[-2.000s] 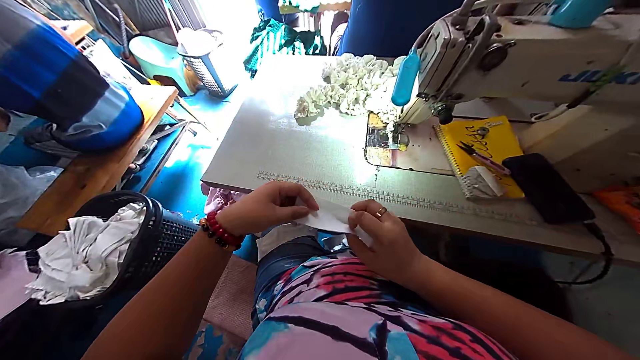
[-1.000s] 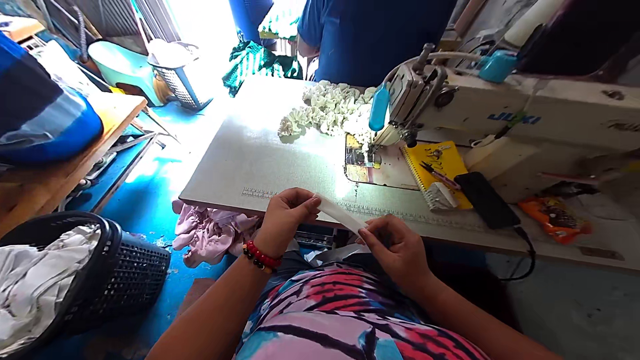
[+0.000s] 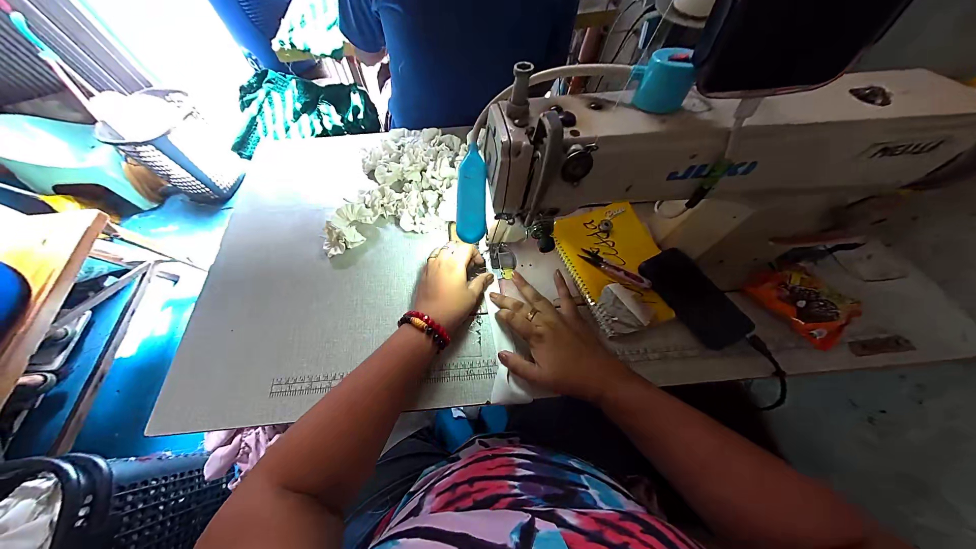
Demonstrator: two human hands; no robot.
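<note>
A narrow strip of white fabric (image 3: 509, 385) runs from the table's front edge up to the presser foot (image 3: 503, 255) of a Juki sewing machine (image 3: 656, 152). My left hand (image 3: 450, 286), with a red and black bead bracelet, rests just left of the foot, its thumb and fingers at the strip's edge. Fingers spread, my right hand (image 3: 553, 335) presses flat on the strip and the machine bed, its fingertips close to the foot. Gathered white fabric ruffles (image 3: 412, 179) lie heaped behind my left hand. The strip's far end is hidden at the foot.
Right of the needle lie a yellow spiral notebook (image 3: 606, 236), thread snips (image 3: 614, 268), a black phone (image 3: 698, 297) with a cable and an orange packet (image 3: 804, 305). A person in a blue shirt (image 3: 480, 61) is beyond the table. A black basket (image 3: 168, 496) stands at lower left.
Both hands have moved from the table's front edge forward to the presser foot, bringing the white strip onto the machine bed. The view has shifted.
</note>
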